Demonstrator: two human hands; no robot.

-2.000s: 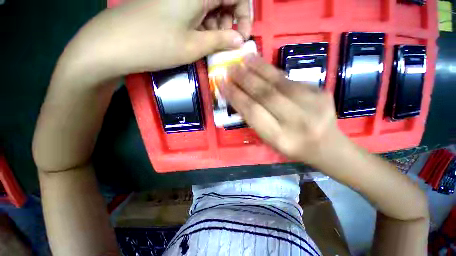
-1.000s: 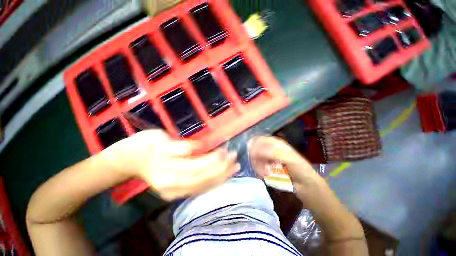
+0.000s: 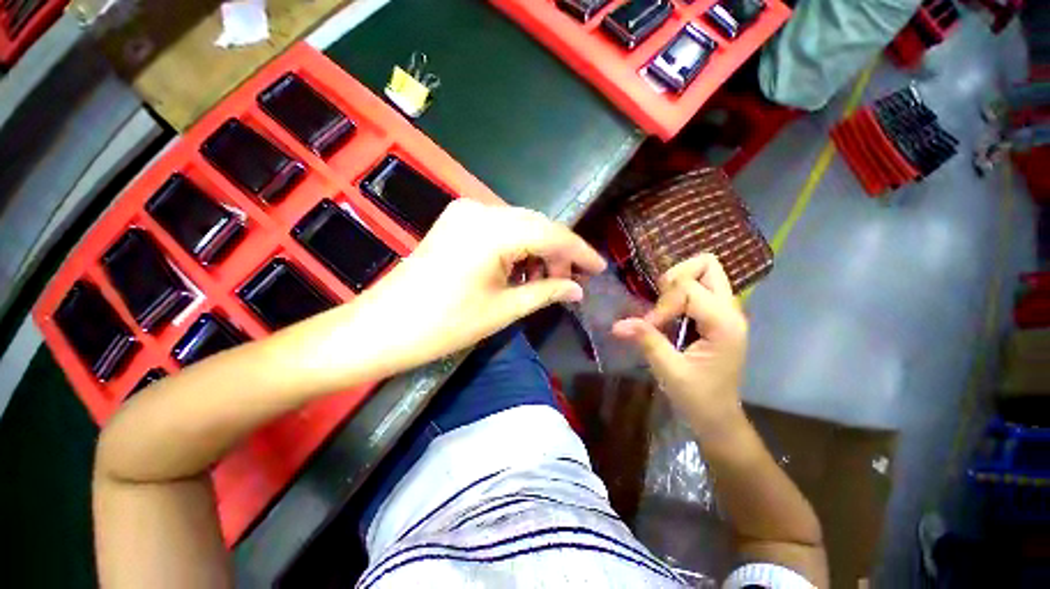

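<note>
A red-orange foam tray (image 3: 272, 226) lies on the dark green bench at left, with black glossy phones (image 3: 251, 160) in two rows of pockets. My left hand (image 3: 507, 265) is past the tray's near edge, with thumb and fingertips pinched. A thin clear film (image 3: 590, 336) shows as a faint edge hanging below them. My right hand (image 3: 700, 339) is a short way to the right, thumb and index finger bent together. A thin pale edge, apparently the card (image 3: 687, 331), shows between its fingers. My left forearm covers part of the tray's near row.
A second phone tray (image 3: 662, 101) lies at the top, beside a person's greenish sleeve (image 3: 823, 52). A yellow binder clip (image 3: 409, 90) lies on the bench. A crumpled white wipe (image 3: 242, 23) lies on a brown board. A brown woven seat (image 3: 697, 230) stands beyond my hands.
The view has swung right, so the tray sits farther left. Both hands have moved from rubbing over a phone to beyond the tray's edge. The card's orange face no longer shows.
</note>
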